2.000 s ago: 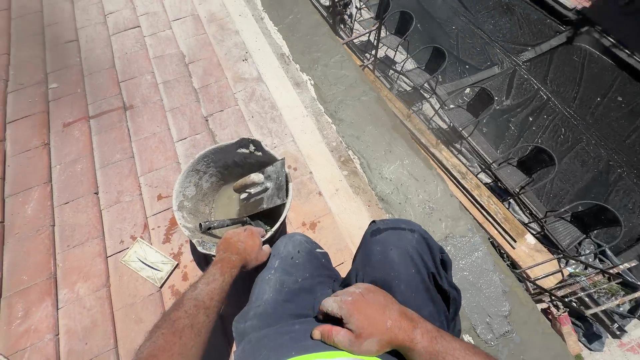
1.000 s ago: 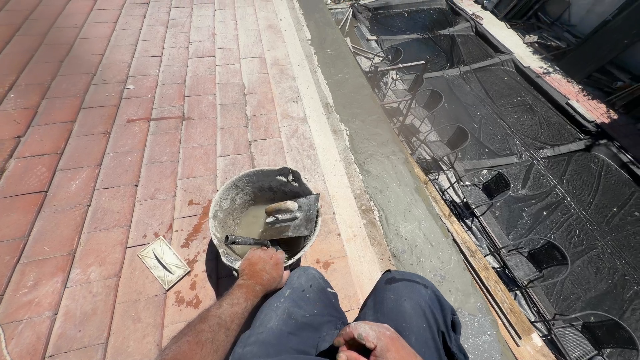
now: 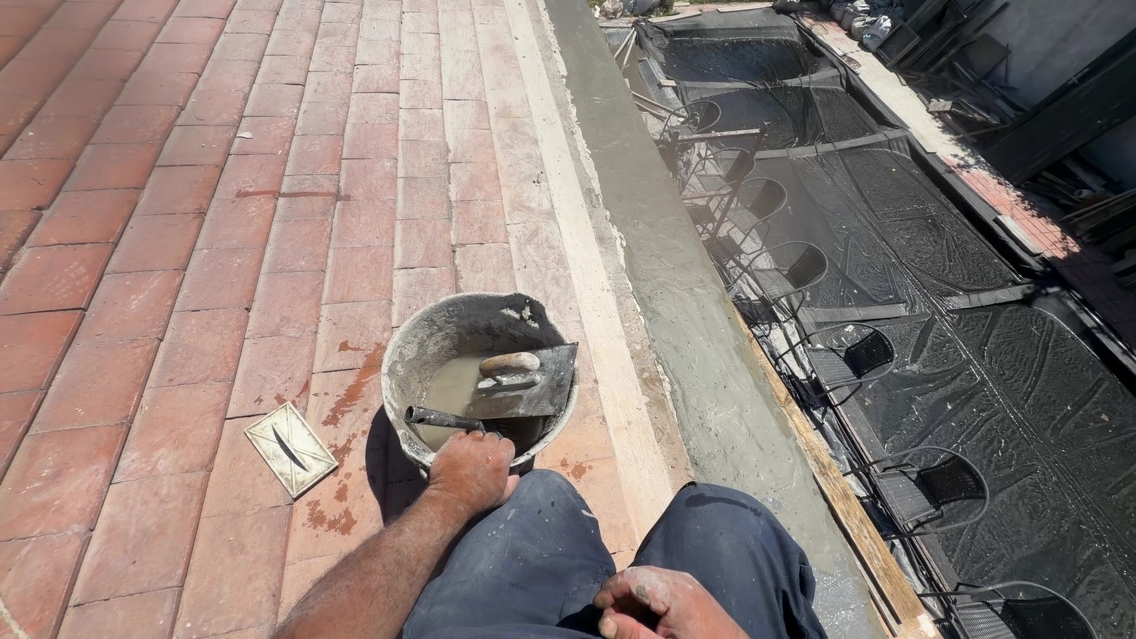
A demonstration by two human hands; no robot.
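My left hand (image 3: 473, 472) grips the near rim of a mortar-crusted bucket (image 3: 410, 342), close to a dark tool handle (image 3: 442, 419) that juts over the rim. Cloudy water lies in the bucket. A steel finishing trowel (image 3: 552, 382) with a worn, whitish-crusted handle rests across its right side. My right hand (image 3: 667, 605) is by my right thigh with curled fingers and no object visible in it. Left of the bucket, a pale rectangular float (image 3: 291, 450) with a dark curved slot or handle lies on red tiles. Wet grey mortar (image 3: 710, 373) forms a long strip to the right.
Red clay tiles (image 3: 204, 346) slope away on the left. Along the mortar's outer edge runs a wooden board (image 3: 843, 497). Beyond it is a drop, with several wicker chairs (image 3: 927, 488) and black sheeting (image 3: 1021, 382) lower down.
The view has swung, showing more of the roof ahead. My left hand stays at the bucket's near rim. My right hand remains near my thighs.
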